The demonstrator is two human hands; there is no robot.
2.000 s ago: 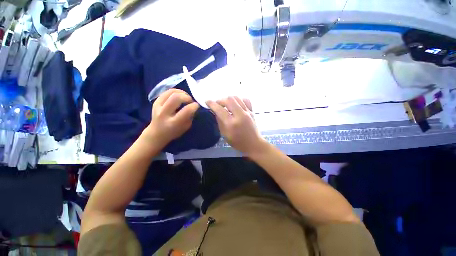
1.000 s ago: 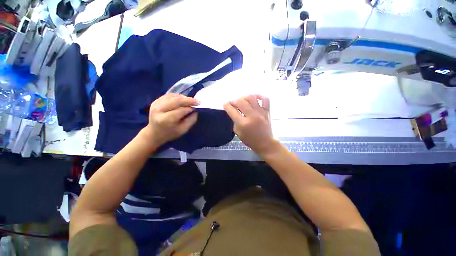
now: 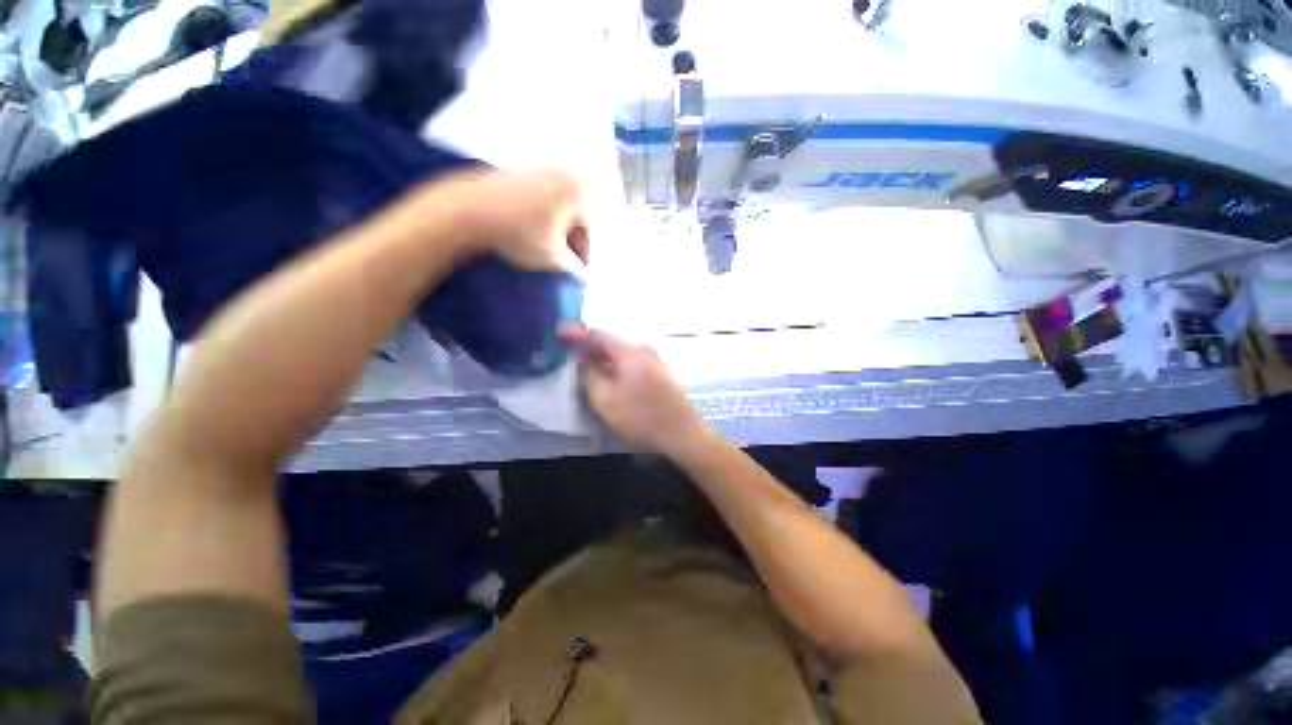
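A navy garment piece (image 3: 241, 170) lies spread on the white table left of the sewing machine, blurred by motion. My left hand (image 3: 531, 220) grips its near right part from above. My right hand (image 3: 624, 383) pinches its edge close to a light-blue patch (image 3: 570, 305). A pale panel (image 3: 546, 400) hangs below the navy cloth, over the ruled front edge. The machine's presser foot and needle area (image 3: 720, 241) stands right of the hands, apart from the cloth.
The white JACK machine head (image 3: 879, 156) with its lit control panel (image 3: 1134, 196) spans the upper right. Small brown and purple scraps (image 3: 1070, 329) lie at the right of the bed. The grey ruler strip (image 3: 879, 404) runs along the front edge. Dark cloth is below the table.
My left hand has moved up and carried the garment's near part over; the navy cloth has shifted left and up. The light-blue patch now shows. The view has turned towards the right.
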